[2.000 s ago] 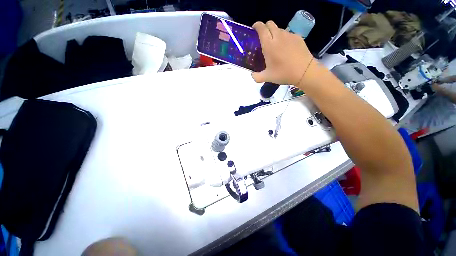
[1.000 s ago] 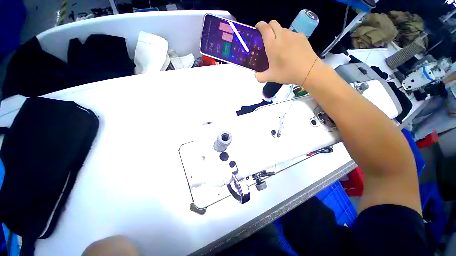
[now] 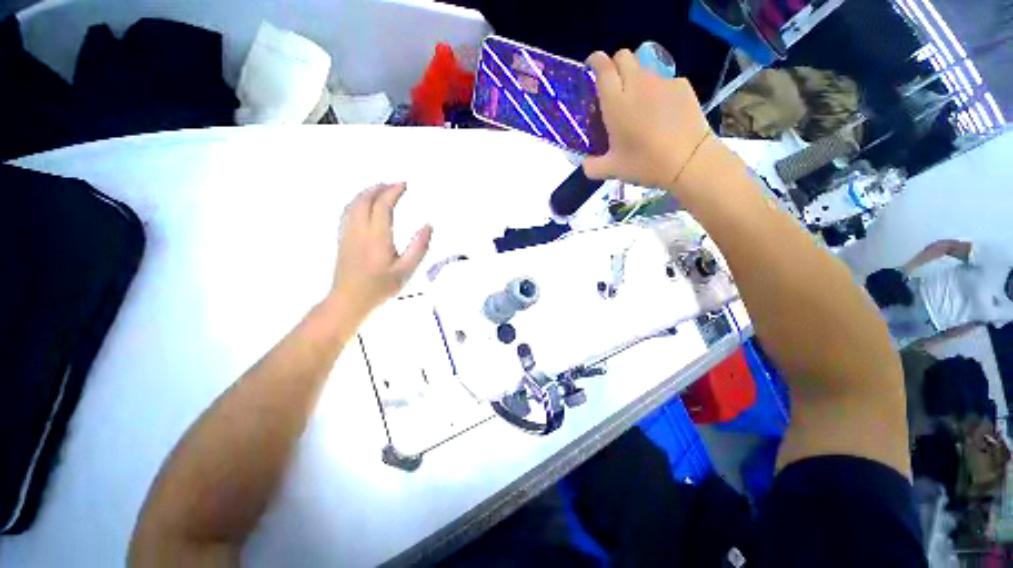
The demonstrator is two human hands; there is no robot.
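Observation:
My right hand [image 3: 650, 120] holds a smartphone [image 3: 541, 95] by its right end, above the far side of the table. The phone's lit purple screen faces me, with bright reflected streaks across it. My left hand [image 3: 375, 246] is open and empty, fingers spread, over the white table just beyond the sewing machine's plate area. The white sewing machine [image 3: 578, 294] lies across the table below the phone, with a grey knob [image 3: 512, 300] on its head and metal needle parts [image 3: 541, 397] at its near side.
A black zipped bag [image 3: 61, 322] lies at table left. Black fabric [image 3: 144, 72], a white piece [image 3: 283, 75] and a red crumpled thing [image 3: 442, 84] lie behind the table edge. A black thread cone [image 3: 578, 191] stands behind the machine. Blue crates [image 3: 674, 438] are below. A person [image 3: 944, 291] is at far right.
My left arm has come in from the bottom left, and its open hand is now over the table. The view has turned, so the bag sits further left. The phone stays in my right hand.

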